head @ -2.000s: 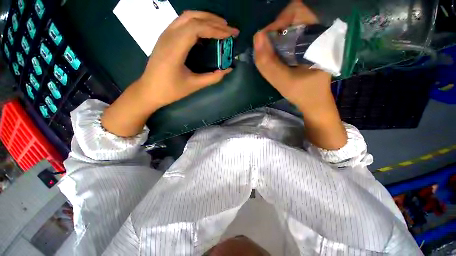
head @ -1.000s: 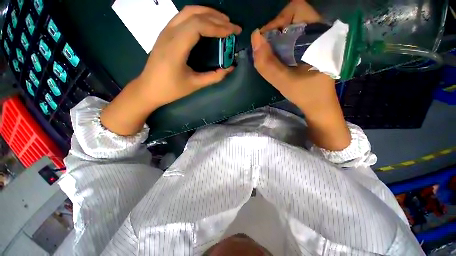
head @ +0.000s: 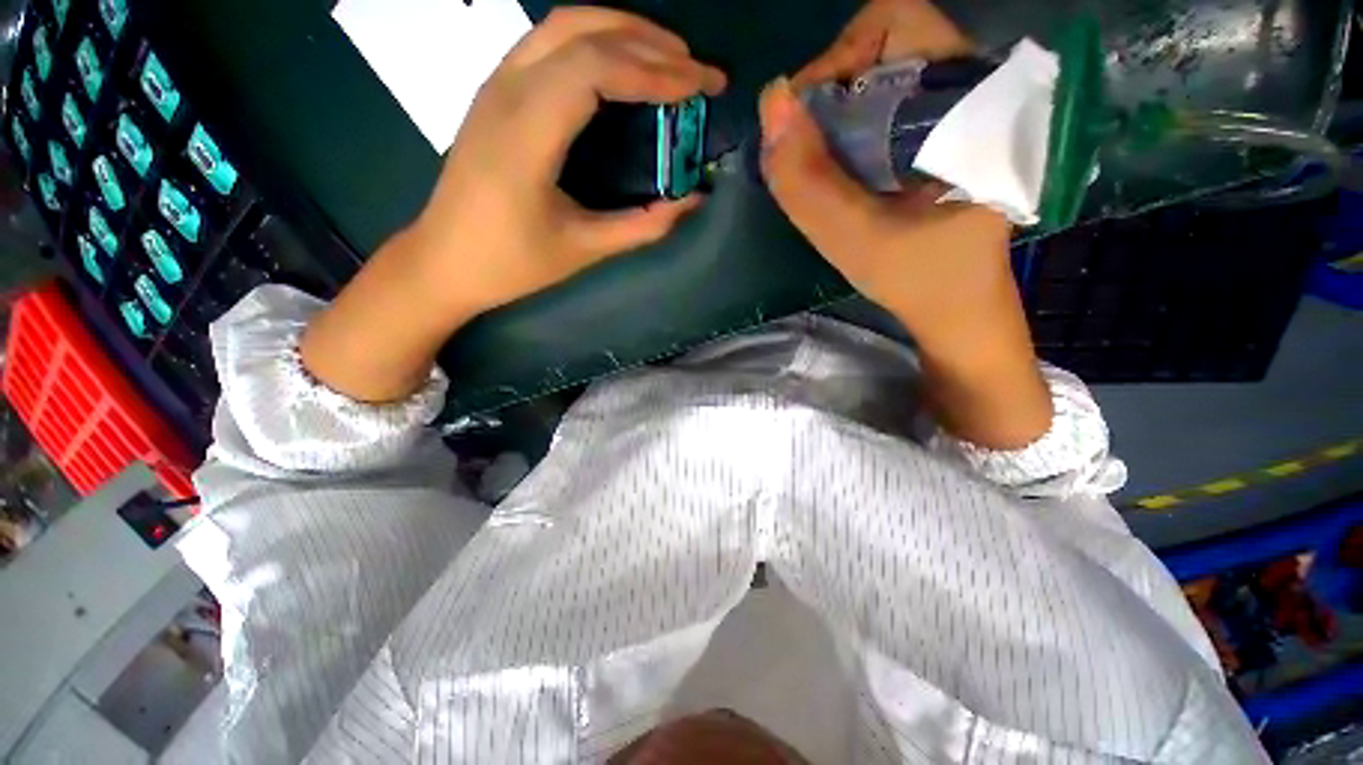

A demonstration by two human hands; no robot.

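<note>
My left hand [head: 523, 194] holds a teal housing [head: 682, 147] on edge between thumb and fingers, its face turned right. My right hand [head: 882, 194] grips a dark translucent dispensing syringe [head: 882, 117] near its front. The syringe's thin tip points left at the housing's face; whether it touches cannot be told. A white paper wrap [head: 994, 138] goes round the syringe's rear, in front of a green adapter [head: 1073, 123]. A clear air hose [head: 1241, 132] runs right from the adapter.
A black parts tray [head: 239, 251] with rows of teal parts is at the left, beside a red tray [head: 90, 396]. A white paper sheet [head: 434, 60] lies beyond my left hand on the green mat [head: 598, 329]. Blue-edged bins [head: 1271, 546] are at lower right.
The housing has turned slightly, showing its face more narrowly. My right hand, the syringe and the green adapter have shifted slightly right.
</note>
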